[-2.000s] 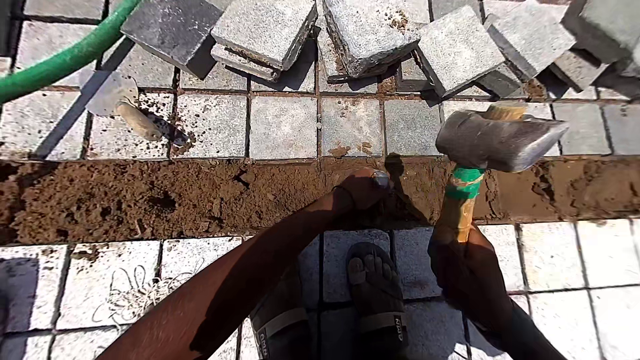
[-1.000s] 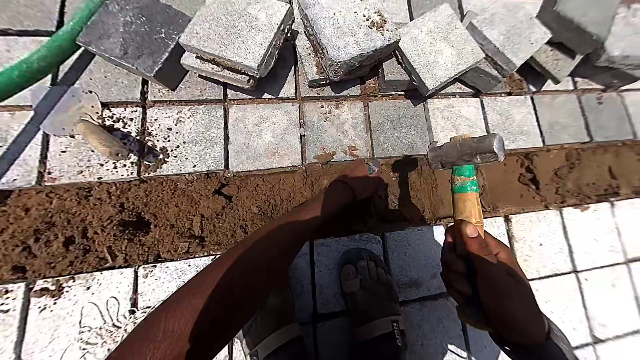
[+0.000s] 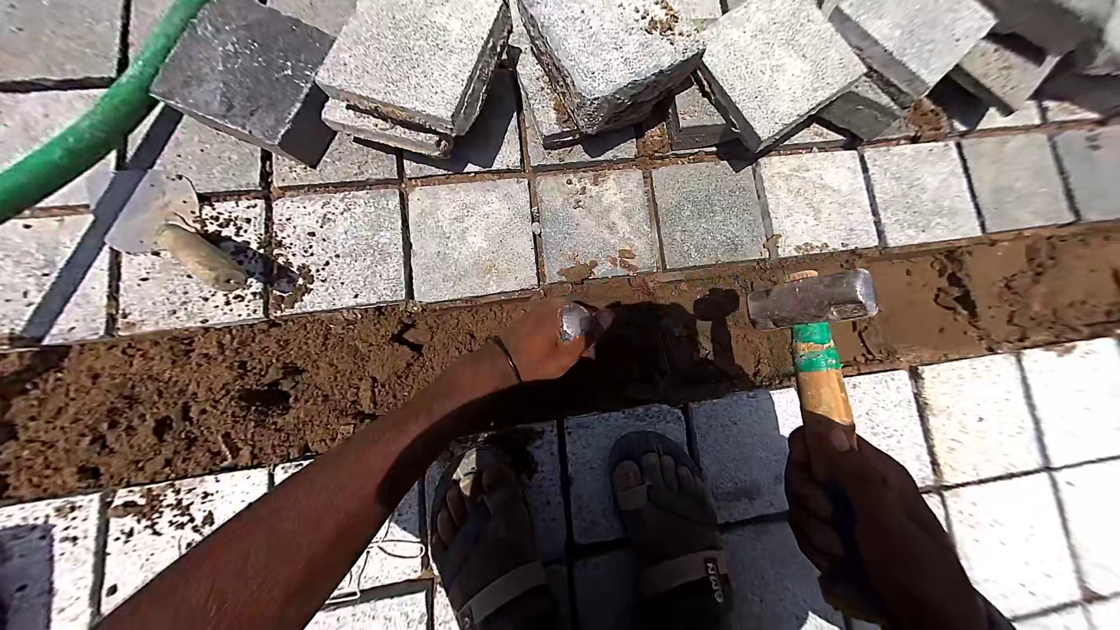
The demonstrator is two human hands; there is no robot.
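My left hand (image 3: 547, 339) is closed around a metal rod, probably a chisel, whose battered silvery end (image 3: 575, 322) faces up; its lower part is hidden by the hand and shadow. It is over the brown soil strip (image 3: 289, 394) between rows of stone pavers. To the right, my right hand (image 3: 862, 507) grips the wooden handle of a club hammer (image 3: 814, 299), bound with green tape below the steel head. The hammer head is above the strip, and its shadow falls on the soil to the left.
Loose stone pavers (image 3: 779, 70) lie piled along the top. A green hose (image 3: 96, 131) curves at upper left, near a trowel (image 3: 197, 249) on the laid pavers. My sandalled feet (image 3: 665, 499) stand on the lower paving, beside some thin string (image 3: 385, 556).
The hammer head has swung from a tilted pose to a more level one, still in my right hand. My left hand stays closed around the rod over the soil.
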